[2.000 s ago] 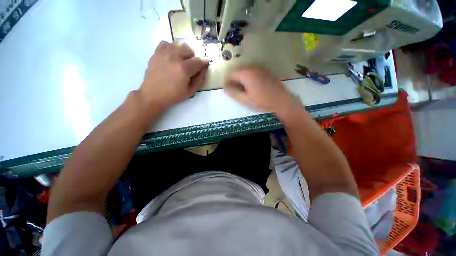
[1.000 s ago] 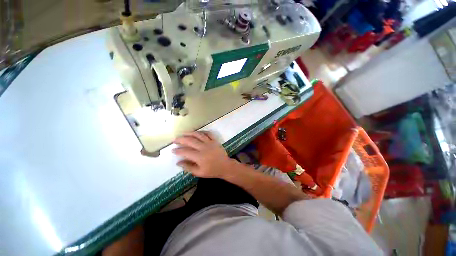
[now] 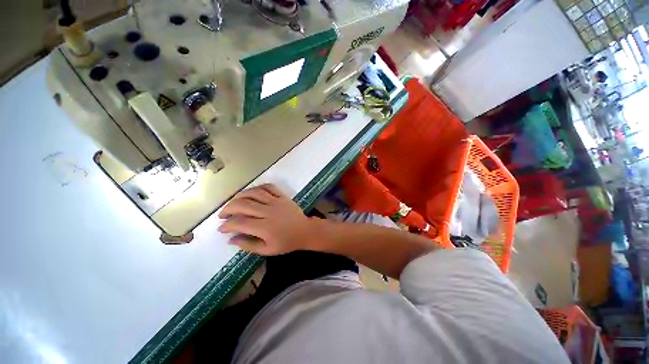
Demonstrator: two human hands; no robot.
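Note:
My right hand (image 3: 260, 220) rests palm down on the front edge of the white table (image 3: 85, 249), fingers a little apart and pointing left, with nothing seen in it. It lies just in front of the bed plate of the cream sewing machine (image 3: 213, 153). The presser foot area (image 3: 167, 174) is lit and has no cloth under it. The green panel (image 3: 288, 75) shows a bright white display. My left hand is out of the picture.
Thread snips (image 3: 327, 116) and black-handled scissors (image 3: 376, 104) lie on the table right of the machine. An orange-red cloth (image 3: 420, 153) hangs beside the table's green front edge (image 3: 206, 309). An orange basket (image 3: 507, 192) holds pale pieces. A white panel (image 3: 502, 57) stands beyond.
Both hands were at the needle area; the left then left the picture and the right came to rest on the table edge. The view has swung right, so the machine sits further left.

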